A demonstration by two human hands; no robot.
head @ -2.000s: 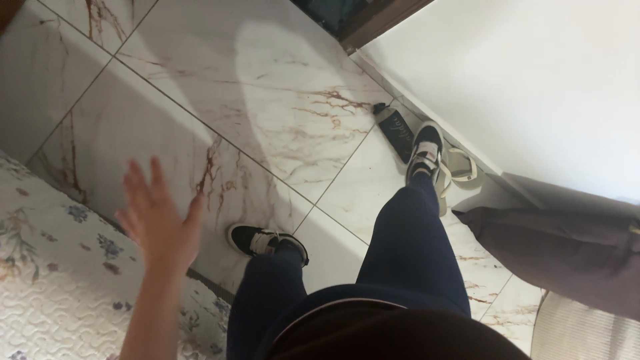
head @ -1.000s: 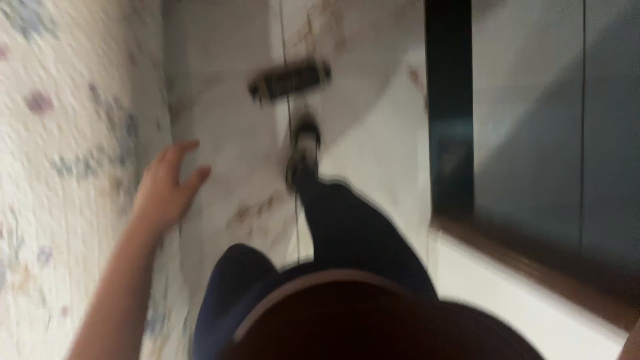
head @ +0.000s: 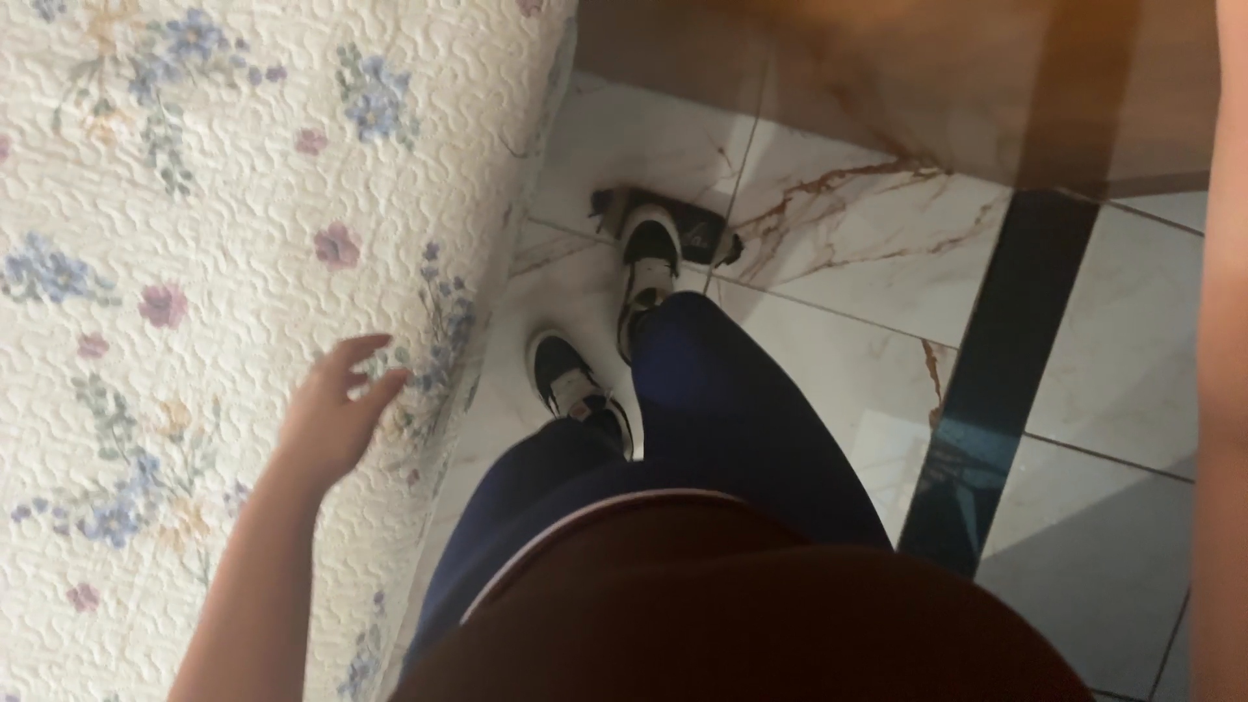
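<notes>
My left hand (head: 341,414) hangs over the edge of a bed with a quilted floral bedspread (head: 234,283); its fingers are apart and slightly curled, with nothing in them. Whether it touches the quilt I cannot tell. Along the right edge runs my bare right forearm (head: 1224,390); the right hand is out of the picture. Between my feet and the top of the view, a dark elongated object (head: 697,234) lies on the floor, partly covered by the black-and-white sneaker (head: 650,253) at its front. The other sneaker (head: 570,385) stands behind, nearer the bed.
White marble-look tiles (head: 858,234) with brown veins make up the floor. A dark strip (head: 994,390) crosses it at the right. Across the top right is a brown, blurred surface (head: 877,88) that looks see-through or reflective. The bed borders the left side.
The view has turned and shifted strongly. The bed fills more of the left side, and my left hand now shows against the quilt rather than the floor. The dark object is now partly behind my sneaker.
</notes>
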